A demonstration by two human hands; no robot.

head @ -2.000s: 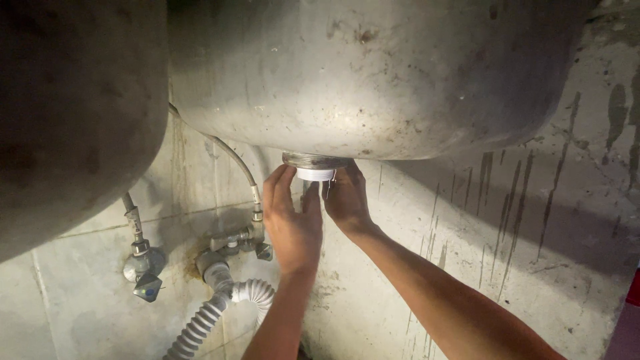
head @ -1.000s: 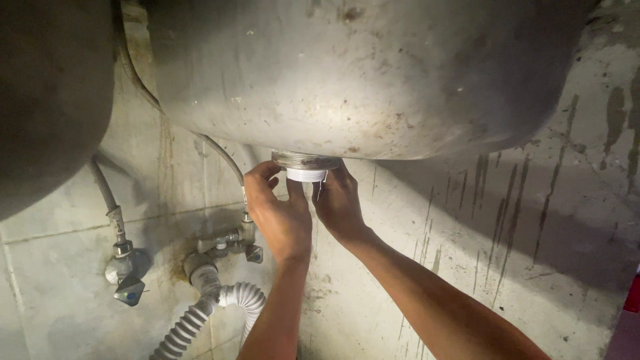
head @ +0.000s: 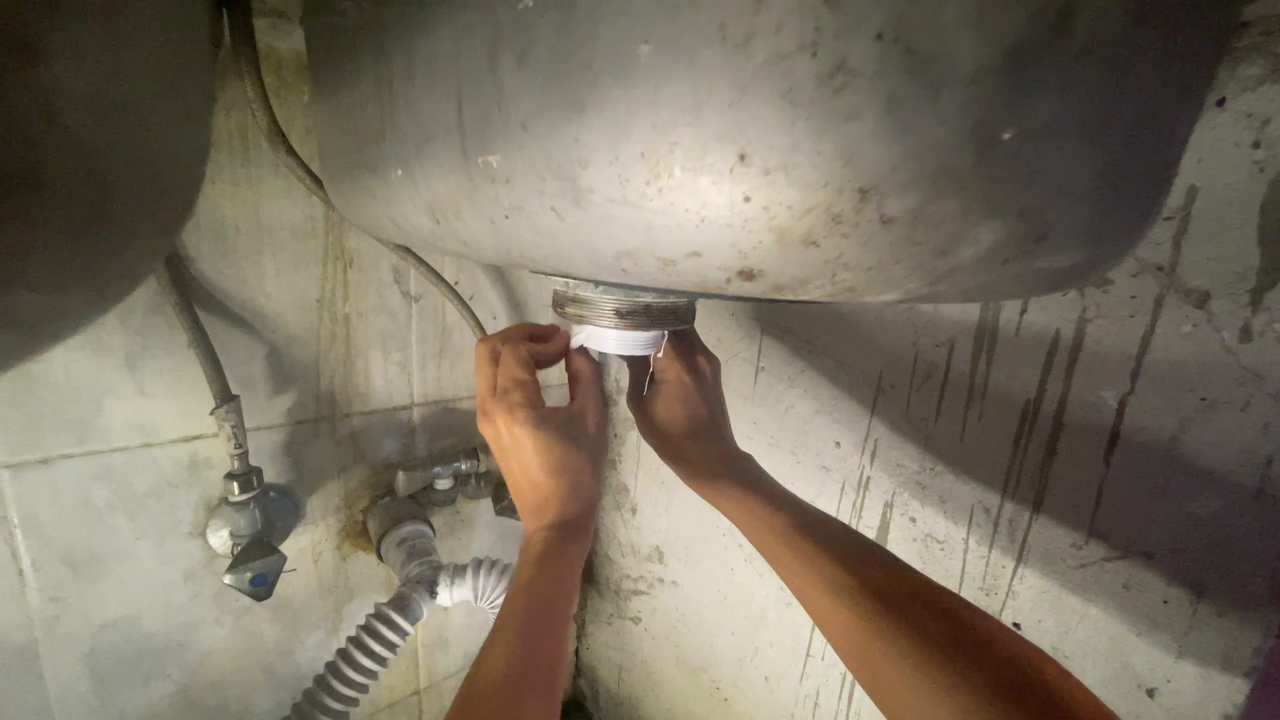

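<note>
A threaded metal drain outlet [head: 625, 309] sticks down from the underside of a metal sink basin [head: 700, 180]. White thread-seal tape [head: 630, 342] is wrapped round its lower threads, and a loose strand hangs at the right. My left hand [head: 545, 425] pinches a bit of the white tape between thumb and forefinger at the outlet's left side. My right hand [head: 690, 405] is at the outlet's right rear, its fingertips partly hidden behind the threads and tape, so what they grip cannot be told.
A second basin [head: 90, 150] hangs at the upper left. Below it, an angle valve [head: 250, 515] with a hose is on the tiled wall. Grey corrugated drain hoses [head: 365, 650] branch from a wall pipe near another valve [head: 445, 475]. A stained wall [head: 900, 450] stands at the right.
My left hand has moved out from the outlet's left side, and its thumb and forefinger now pinch the tape there. More of the metal threads shows above the tape.
</note>
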